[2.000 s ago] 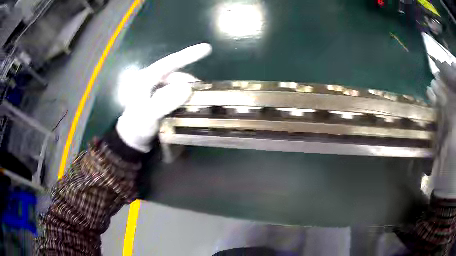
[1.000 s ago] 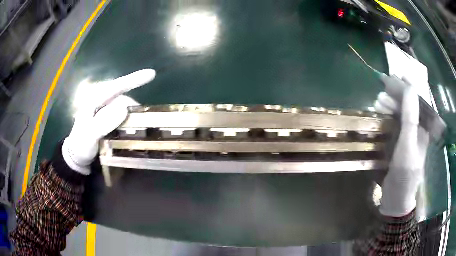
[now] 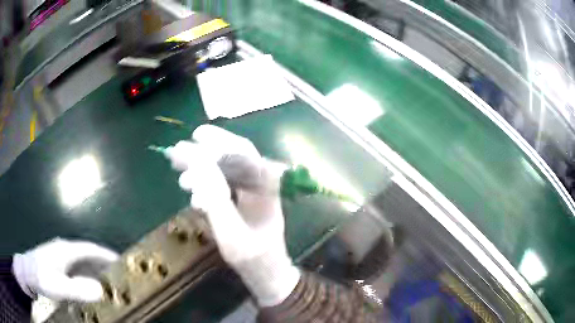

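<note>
The metal housing (image 3: 165,251) lies slanted at the bottom left, its face with paired round pockets turned up, its lower end cut off by the picture's edge. My left hand (image 3: 66,268), in a white glove, rests on its left end, fingers curled over the edge. My right hand (image 3: 230,183), in a white glove, is above the right end and holds the dispensing syringe like a pen. The syringe's green rear cap (image 3: 297,182) shows behind the hand and its thin green tip in front, pointing left. The hand hides most of the barrel. The picture is blurred.
The black dispenser controller (image 3: 183,60) with a red light and yellow top stands at the back left. A white sheet (image 3: 243,86) lies beside it. A thin tan stick (image 3: 169,120) lies on the dark green mat (image 3: 120,135). A pale rail (image 3: 403,176) runs along the right.
The view has swung to the right. The housing now shows its pocketed face instead of its open rails. My right hand has come off the housing's end and shows the syringe clearly.
</note>
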